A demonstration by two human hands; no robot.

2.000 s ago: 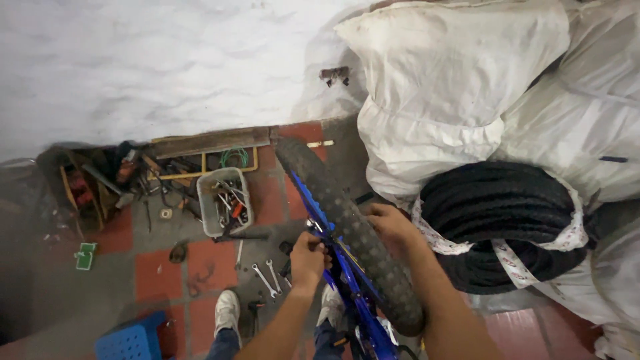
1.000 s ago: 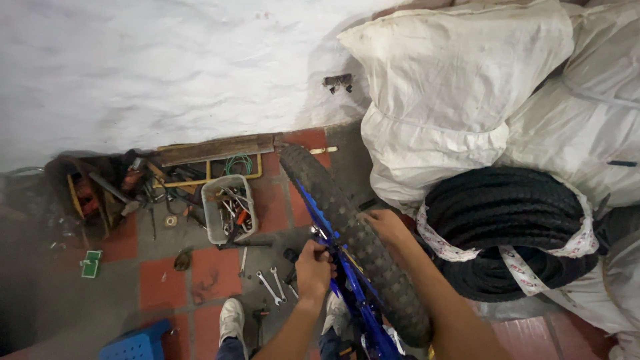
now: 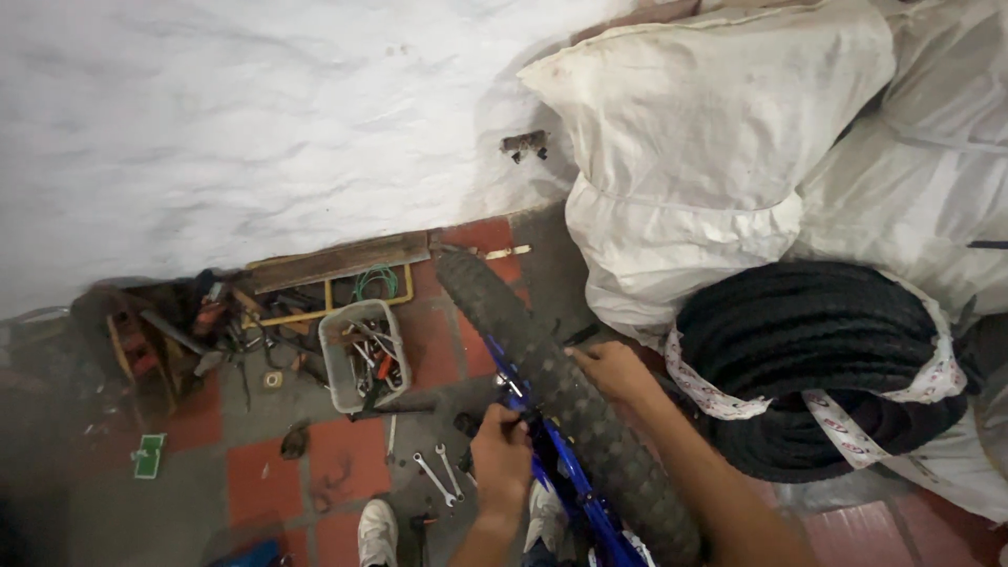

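A knobby black bicycle tire [image 3: 567, 394] on a wheel runs diagonally up from the lower right, beside the blue bicycle frame [image 3: 579, 480]. My left hand [image 3: 504, 445] is at the frame's left side, its fingers curled close to a small metal part; what they grip is hidden. On the wheel's right side is my right hand [image 3: 610, 366], its fingers near the tire's edge and a dark lever-like part [image 3: 580, 337]. Whether it holds anything is unclear. Two combination wrenches [image 3: 435, 479] lie on the floor left of my left hand.
A grey plastic bin [image 3: 331, 354] of hand tools stands on the tiled floor. Further left are a cluttered wooden tool box [image 3: 134, 354] and a green card [image 3: 150, 455]. White sacks [image 3: 693, 134] and a wrapped stack of tires [image 3: 803, 331] fill the right side. A white wall [image 3: 276, 134] rises behind.
Both hands stay on either side of the wheel, with little plain movement. The view has shifted slightly.
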